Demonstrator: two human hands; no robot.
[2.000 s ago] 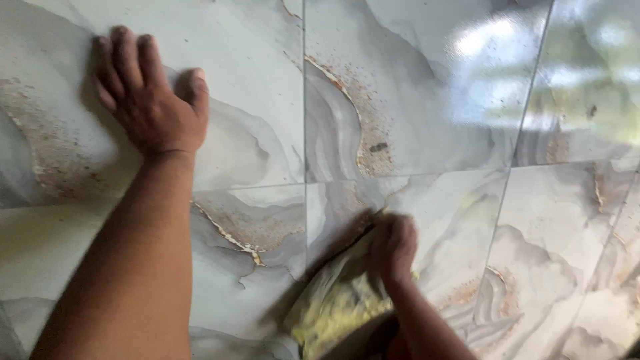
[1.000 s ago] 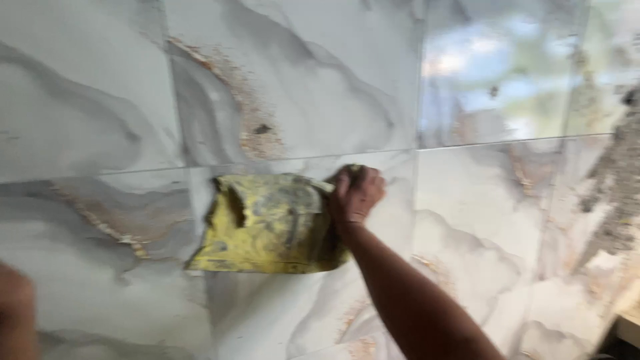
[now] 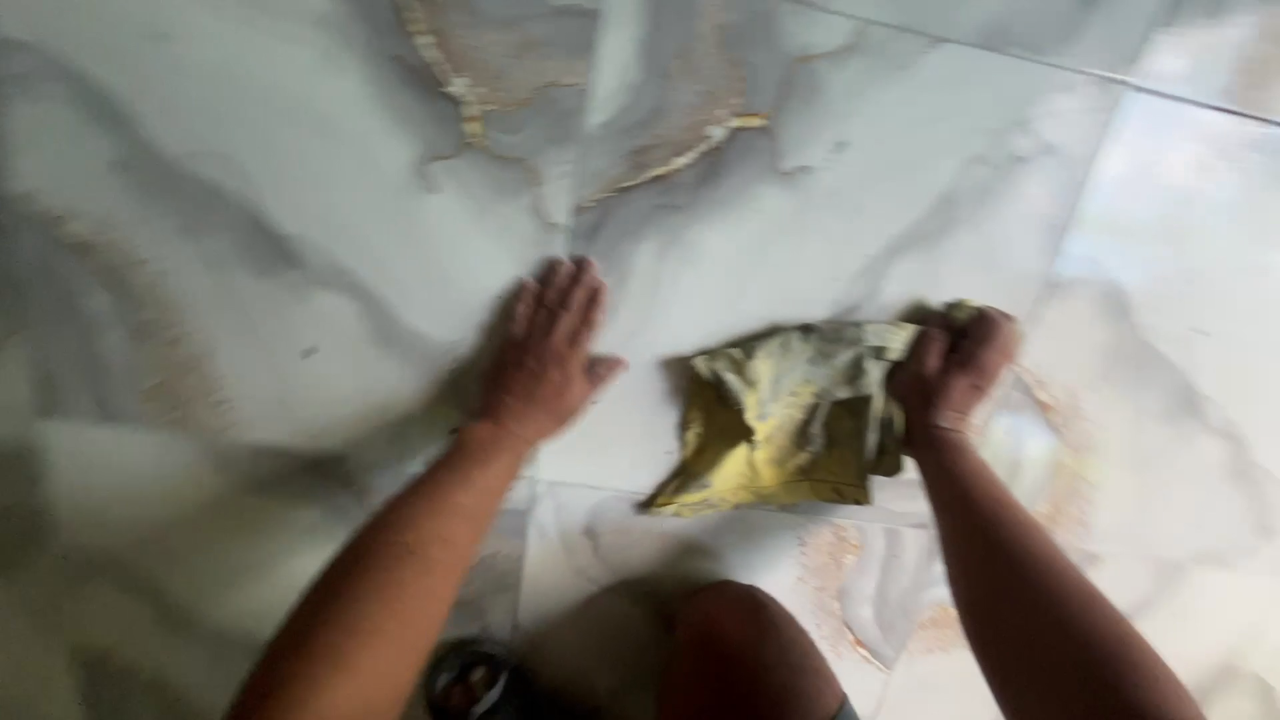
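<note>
My right hand (image 3: 955,370) is closed on one end of a yellow, grey-smeared cloth (image 3: 775,430), whose other end spreads to the left over glossy marble-patterned floor tiles (image 3: 330,240). To the left of the cloth, my left hand (image 3: 550,345) lies palm down on the tiles, fingers extended and holding nothing. A gap of bare tile lies between the left hand and the cloth. Part of the cloth is bunched inside the right fist and hidden.
My bent knee (image 3: 750,650) shows at the bottom middle, with a foot in dark footwear (image 3: 470,685) to its left. Thin joints (image 3: 1120,80) run between the tiles. Light reflects off the floor at the right.
The view has shifted a lot. My left hand, at the left edge one second ago, now rests on the tiles nearer the cloth. My right hand keeps its hold on the cloth.
</note>
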